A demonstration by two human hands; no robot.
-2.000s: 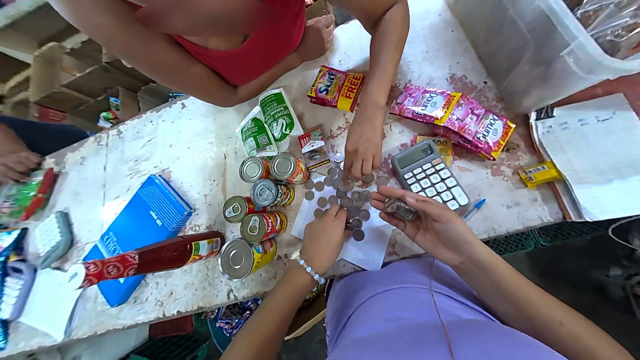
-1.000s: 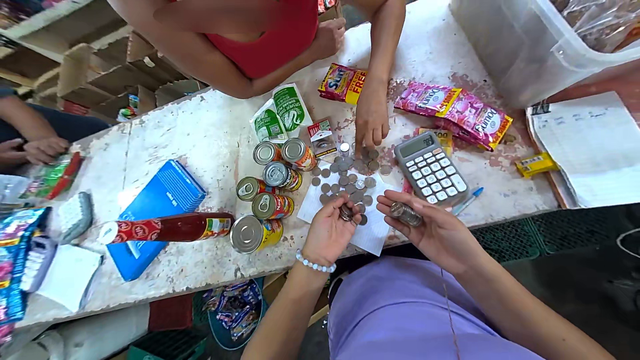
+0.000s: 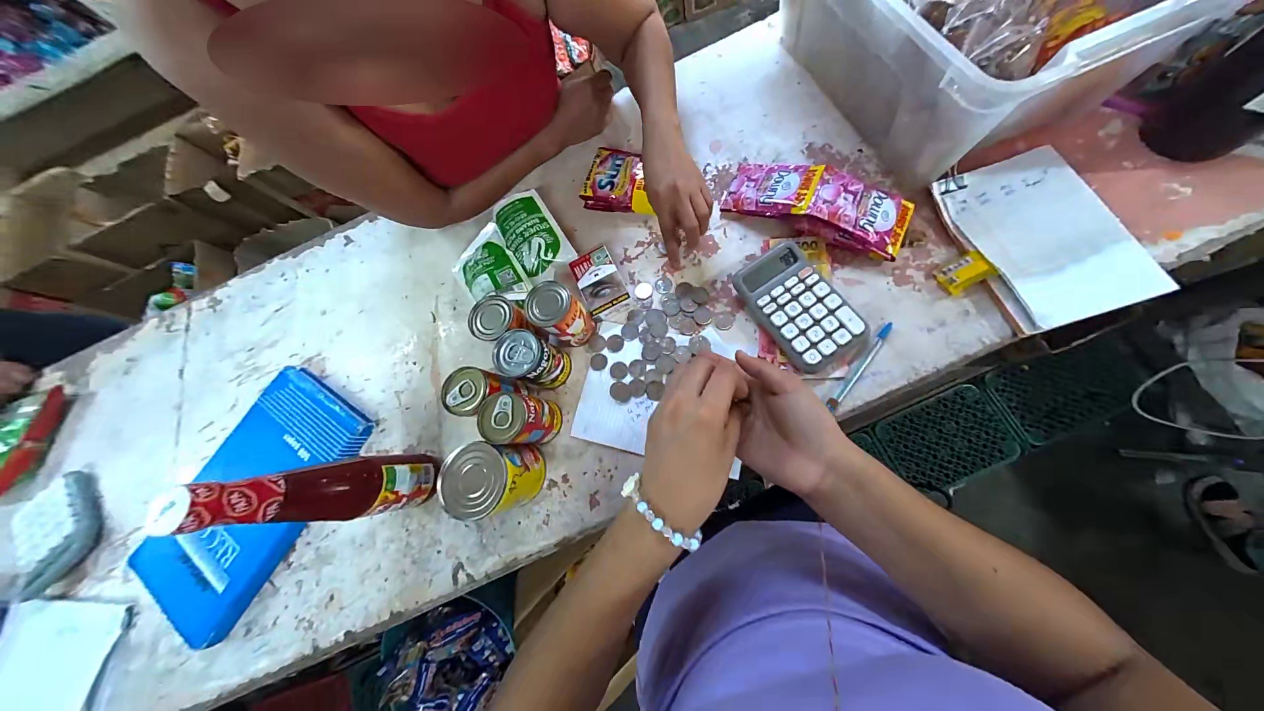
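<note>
My left hand (image 3: 691, 434), with a beaded bracelet at its wrist, meets my right hand (image 3: 795, 425) over the counter's near edge. Their fingers touch and hide whatever lies between them. Just beyond, many loose coins (image 3: 652, 346) are spread on a written-on sheet of paper (image 3: 607, 415) and the bare counter. A grey calculator (image 3: 800, 306) and a blue pen (image 3: 861, 365) lie right of the coins. Several food cans (image 3: 518, 420) stand at their left. Across the counter, another person's hand (image 3: 679, 207) points down at the coins' far side.
A ketchup bottle (image 3: 306, 492) stands by a blue ream of paper (image 3: 227, 553) at left. Pink Downy sachets (image 3: 820, 202), a Surf sachet pack (image 3: 614, 180) and green-white packets (image 3: 513, 242) lie farther back. A clear plastic bin (image 3: 889, 89) and a notebook (image 3: 1057, 237) are at right.
My left hand has moved from the coins to my right hand, where coins showed in the palm earlier. The other person's hand has drawn back from the coins.
</note>
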